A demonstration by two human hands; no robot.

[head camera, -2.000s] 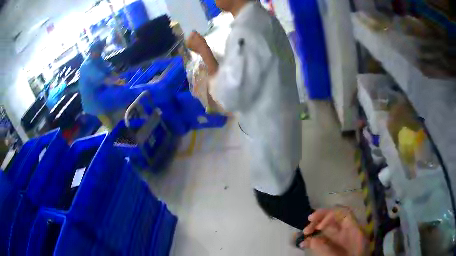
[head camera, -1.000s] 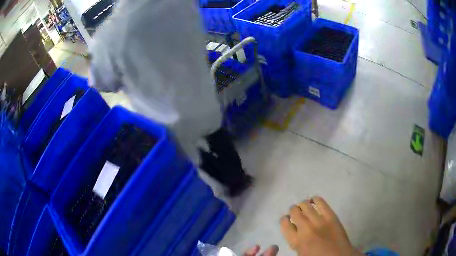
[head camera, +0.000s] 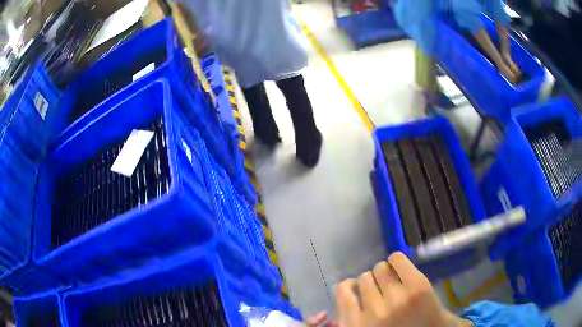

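Note:
My right hand (head camera: 390, 297) is at the bottom, right of centre, back up with its fingers curled. Its palm is hidden, so I cannot tell if it holds anything. My left hand (head camera: 317, 319) shows only as fingertips at the bottom edge, just left of my right hand. A piece of clear plastic, perhaps a bag (head camera: 271, 317), shows beside those fingertips. I cannot tell if they grip it.
Blue crates (head camera: 121, 239) with dark ridged contents stand at left. A blue crate (head camera: 378, 137) on a cart with a pale handle (head camera: 472, 233) stands at right. A person in a pale coat (head camera: 252, 38) is ahead. Another person's blue sleeve (head camera: 415, 22) is upper right.
The view has swung, bringing the aisle's yellow line and the cart's crate nearer. The pale-coated person is farther ahead. My right hand is more curled and nearer my left fingertips.

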